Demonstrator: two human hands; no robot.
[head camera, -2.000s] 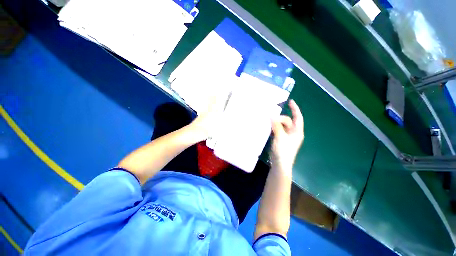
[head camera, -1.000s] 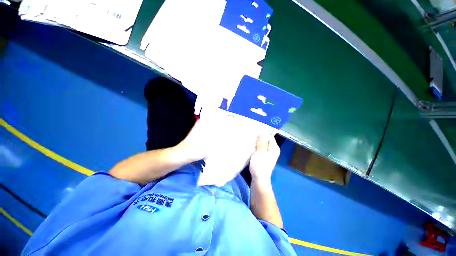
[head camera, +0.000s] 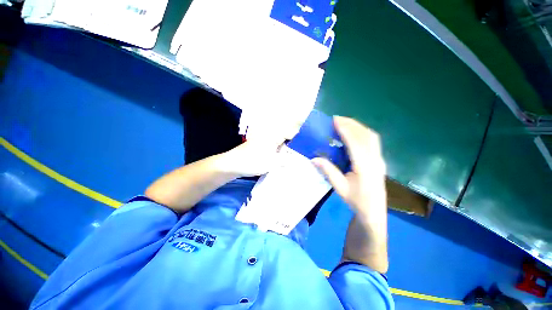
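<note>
A folding carton (head camera: 289, 191) with a white body and blue top band is held over my lap, its lower end close to my shirt. My left hand (head camera: 260, 156) grips its left side near the top; those fingers are washed out by glare. My right hand (head camera: 358, 160) is at the blue band, thumb on the near side and fingers on the far side, slightly blurred. A fanned pile of flat carton blanks (head camera: 254, 63), white with blue tops, lies on the bench just beyond my left hand.
The green bench (head camera: 417, 121) runs diagonally, with a pale metal rail (head camera: 451, 48) beyond it. A larger stack of blanks (head camera: 97, 18) is at the upper left. A brown cardboard box (head camera: 408, 200) shows under the bench edge. A red object (head camera: 534, 280) is at the lower right.
My right hand has moved up from the carton's side to its blue band, which is now bent and partly covered by the fingers. My left hand has shifted slightly up and right.
</note>
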